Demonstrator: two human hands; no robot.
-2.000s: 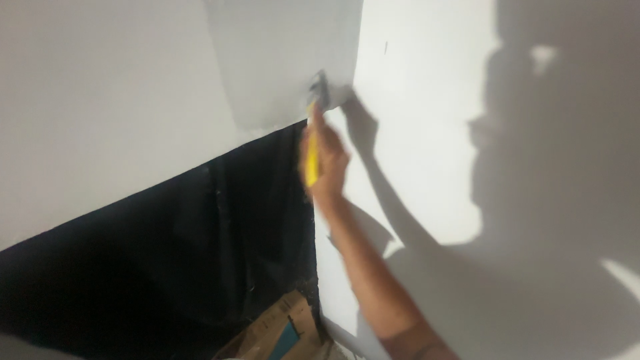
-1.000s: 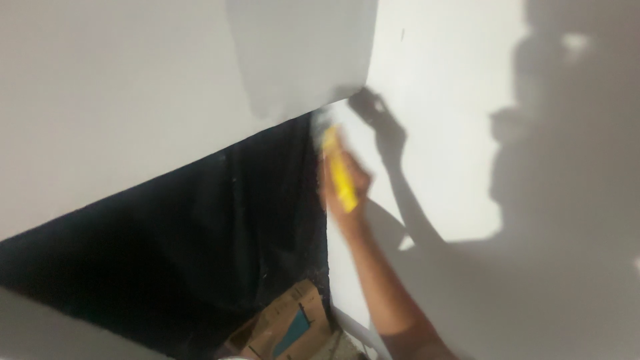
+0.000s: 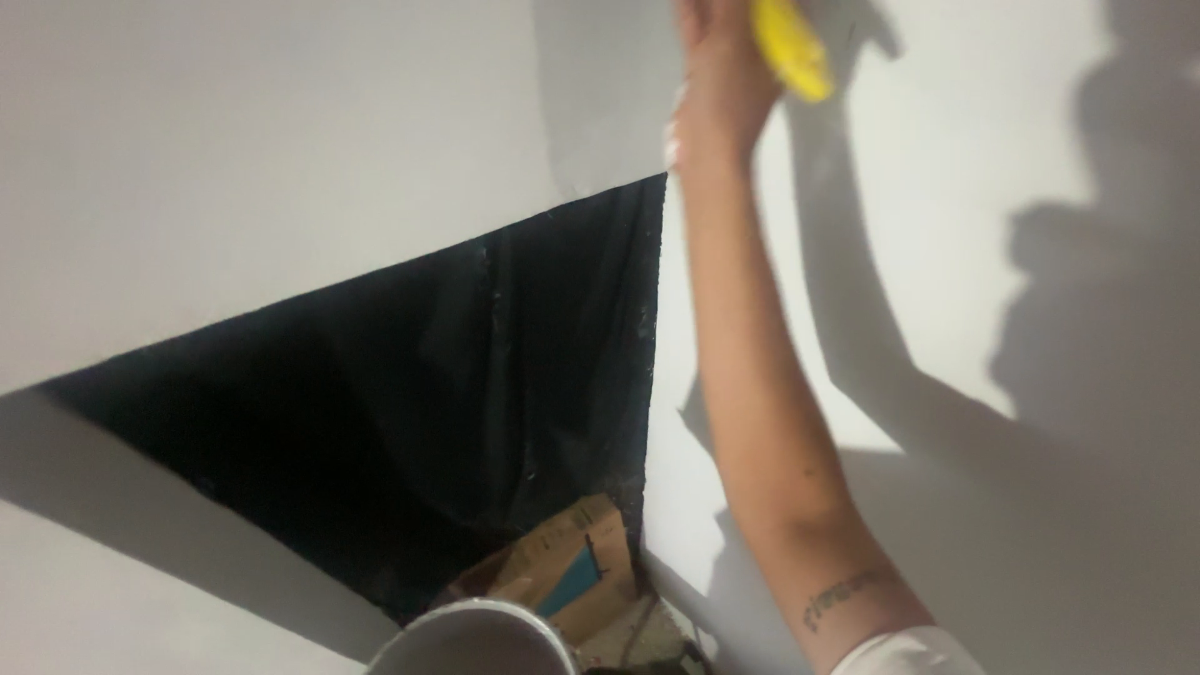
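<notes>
My right hand (image 3: 727,80) is raised at the top of the view, close to the corner where two white walls meet. It is shut on a tool with a yellow handle (image 3: 795,56); the tool's working end lies outside the frame. Whitish material clings to the edge of the hand by the wrist. A greyer patch (image 3: 609,94) covers part of the left wall beside the hand. Below lies a dark triangular area (image 3: 394,403) with folds like sheeting. My left hand is not in view.
The rim of a white bucket (image 3: 497,605) shows at the bottom. Behind it a brown paper bag (image 3: 595,562) with a blue-green mark lies in the corner. The right wall (image 3: 937,187) carries shadows of the arm and body.
My right hand, with the yellow-handled tool, has moved up the corner from beside the top of the dark area. The bucket rim has come into view.
</notes>
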